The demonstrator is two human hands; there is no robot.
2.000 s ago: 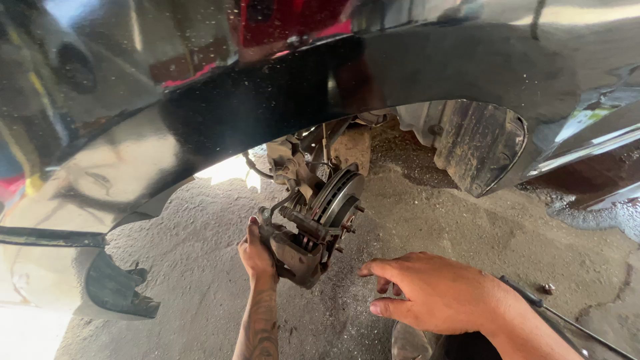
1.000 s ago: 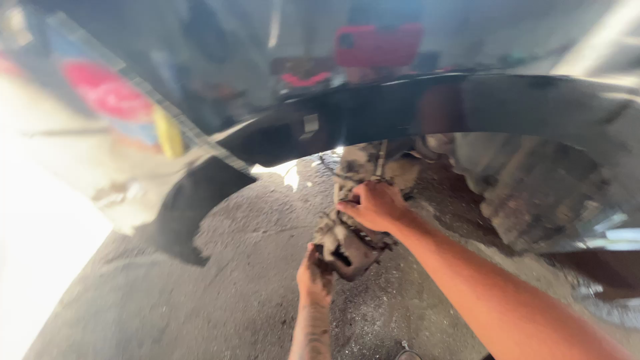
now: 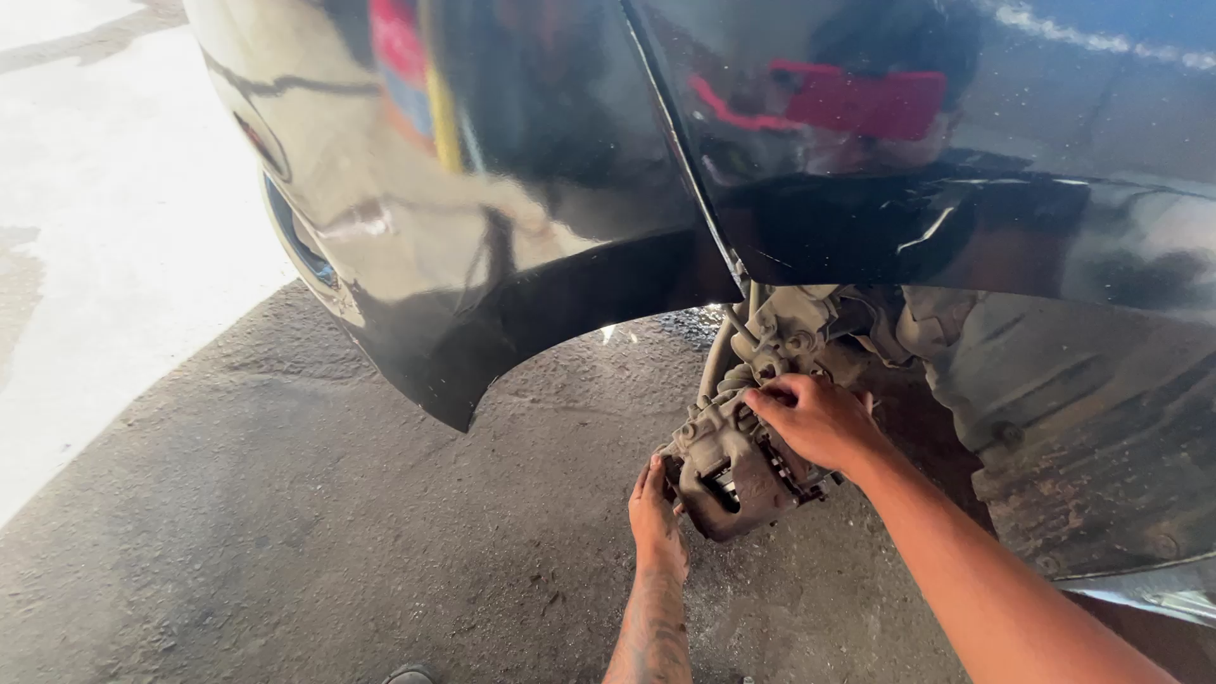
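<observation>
A dirty brake caliper sits on the wheel hub assembly inside the wheel well. My left hand rests against the caliper's left side, fingers pointing up along it; whether it grips is hard to tell. My right hand reaches over the top right of the caliper, thumb and fingers bent around the parts there. What lies under its fingers is hidden. The brake disc is mostly hidden behind the caliper and hand. Above both hands are dusty suspension parts, with a strut or hose at their left.
A glossy dark fender arches over the work, meeting the bumper at a seam. A dirty wheel-well liner hangs at the right. Rough concrete floor lies below. A shoe tip shows at the bottom edge.
My right hand has moved from beside the brake disc onto the upper part of the brake assembly. My left hand stays at the caliper's left side. The view has shifted toward the bumper.
</observation>
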